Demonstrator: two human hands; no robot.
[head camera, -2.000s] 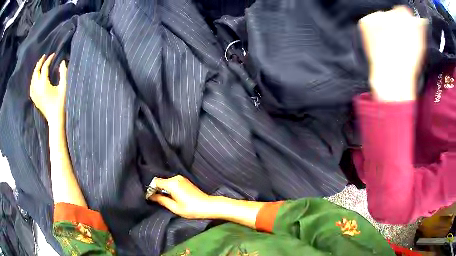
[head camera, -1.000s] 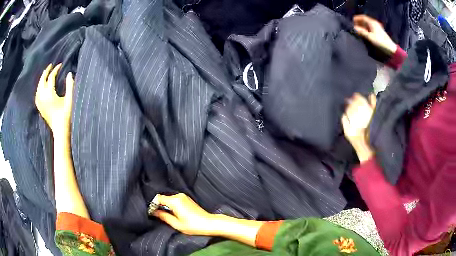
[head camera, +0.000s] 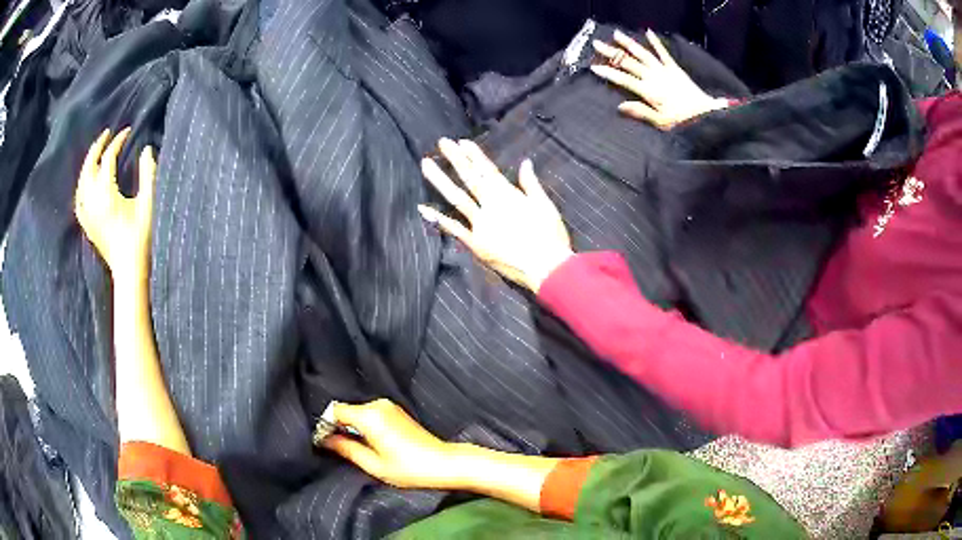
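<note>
Dark pinstripe trousers (head camera: 222, 243) lie heaped across the middle and left. My left hand (head camera: 114, 211) rests on the cloth at the far left, fingers spread and apart, holding nothing visible. My right hand (head camera: 385, 441) lies low in the middle over the dark cloth. Its thumb and fingers are closed on a small metallic tool (head camera: 328, 422), which looks like thread snips; most of it is hidden in the palm. No button or buttonhole is clear near my hands.
A person in a maroon top (head camera: 675, 369) leans in from the right, both hands flat on dark trousers (head camera: 591, 158). A waistband with a white loop (head camera: 878, 121) lies against that person. Speckled floor (head camera: 802, 475) shows at lower right.
The other person's hands have come down and moved left onto trousers now spread flatter; a dark waistband now lies open at right. My hands have barely moved, only slightly lower than two seconds ago.
</note>
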